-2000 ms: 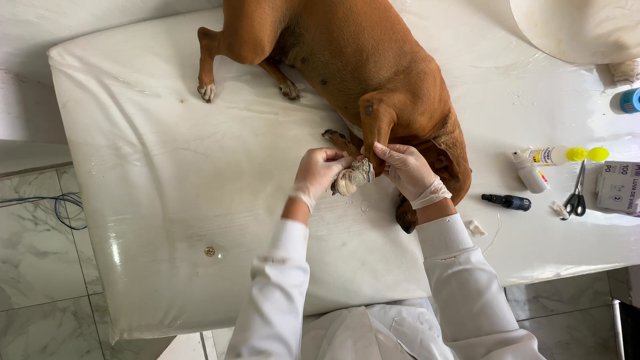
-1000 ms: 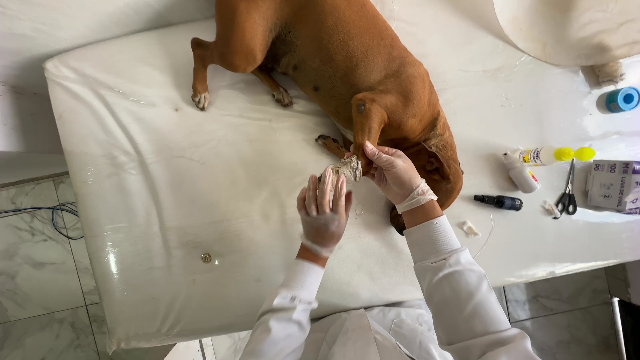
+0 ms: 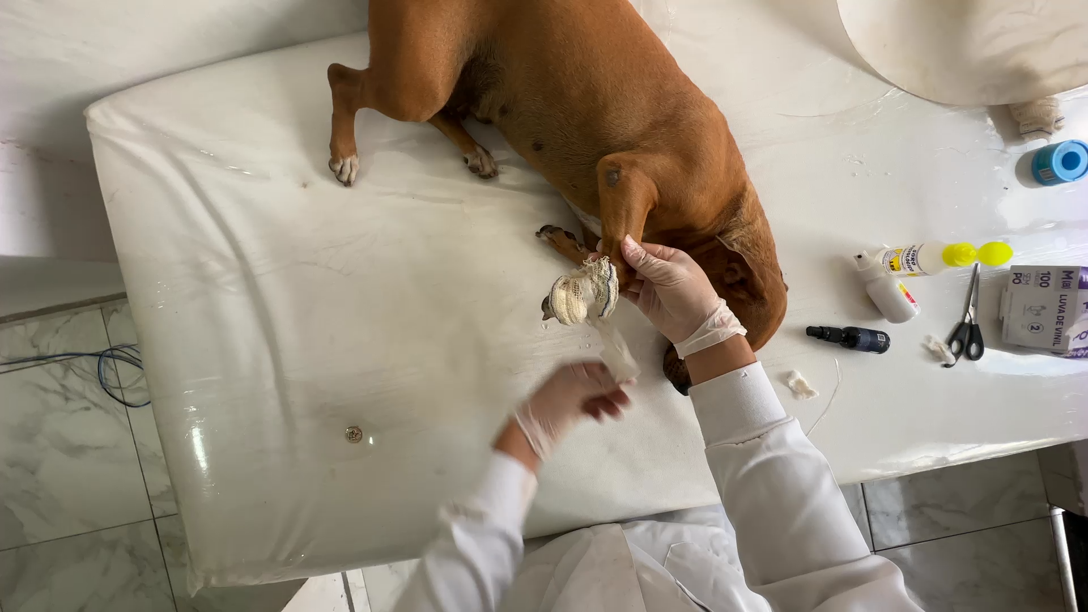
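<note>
A brown dog [image 3: 612,93] lies on its side on a white plastic-covered table, its head at the right. Cream gauze bandage [image 3: 583,293] wraps the end of its upper foreleg [image 3: 626,204]. Wearing a clear glove, my right hand [image 3: 674,285] grips that foreleg just above the bandage. Below the bandage is my gloved left hand [image 3: 571,401], blurred, its fingers at the lower end of a loose gauze strip [image 3: 619,350] that hangs from the wrapped paw. The lower foreleg [image 3: 561,242] rests behind the bandage.
At the right lie black-handled scissors [image 3: 967,327], a dark spray bottle [image 3: 848,338], a white spray bottle [image 3: 886,287], a yellow-capped bottle [image 3: 922,257], a glove box [image 3: 1045,308] and a blue roll [image 3: 1059,162]. A cotton wad [image 3: 801,384] is near my right sleeve. The table's front edge [image 3: 629,517] is by my body.
My left hand has left the bandage and moved down and right, and a loose gauze strip now hangs between them. My right hand still holds the foreleg.
</note>
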